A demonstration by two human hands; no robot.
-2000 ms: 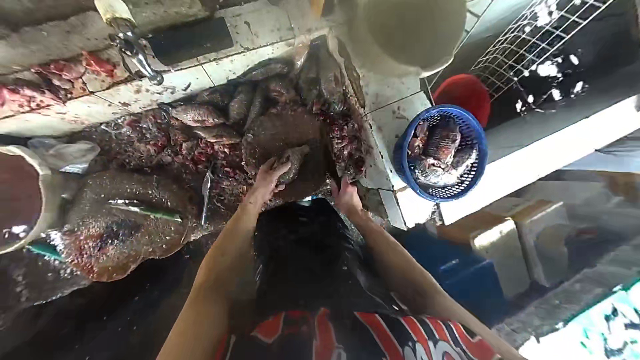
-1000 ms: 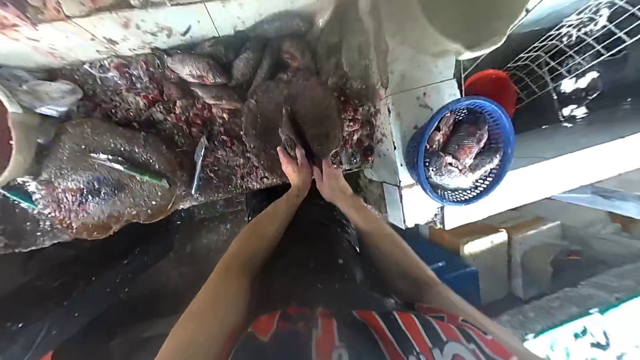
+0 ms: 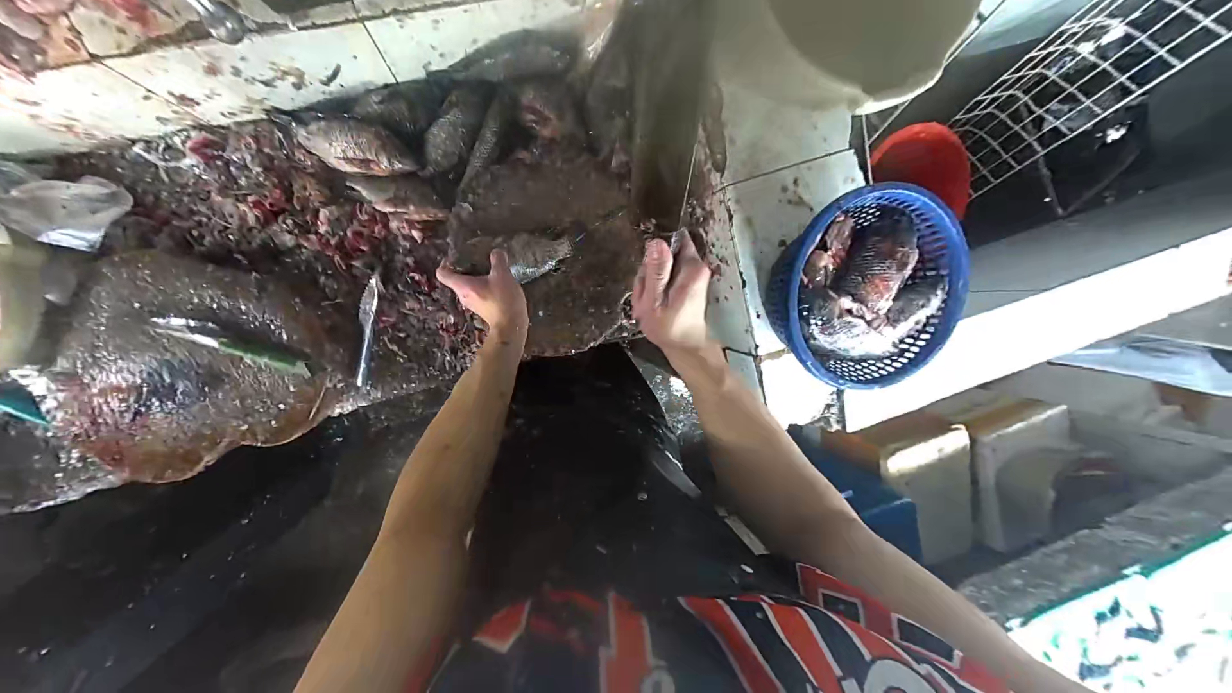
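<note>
My left hand (image 3: 489, 289) grips a fish (image 3: 537, 258) that lies on a round, worn chopping block (image 3: 587, 298). At the block's right edge is my right hand (image 3: 671, 289), fingers curled; a thin blade-like shape rises from it, blurred, so what it holds is hard to tell. Several whole fish (image 3: 356, 146) lie behind and left of the block, beside a heap of red fish scraps (image 3: 289, 207). A knife (image 3: 368, 327) rests left of my left hand, and another with a green handle (image 3: 260, 356) lies on a second block (image 3: 183, 404).
A blue plastic basket (image 3: 953, 279) with fish stands at the right, touching a red bowl (image 3: 919, 164) near a white wire rack (image 3: 1088, 87). A large pale bucket (image 3: 818, 58) is at the top. White tiles (image 3: 260, 72) edge the work surface. Foam boxes (image 3: 1020, 462) stand lower right.
My hands were close together at the fish a second ago; now they are apart, the right one at the block's right edge. The fish has gone from pointing away to lying crosswise.
</note>
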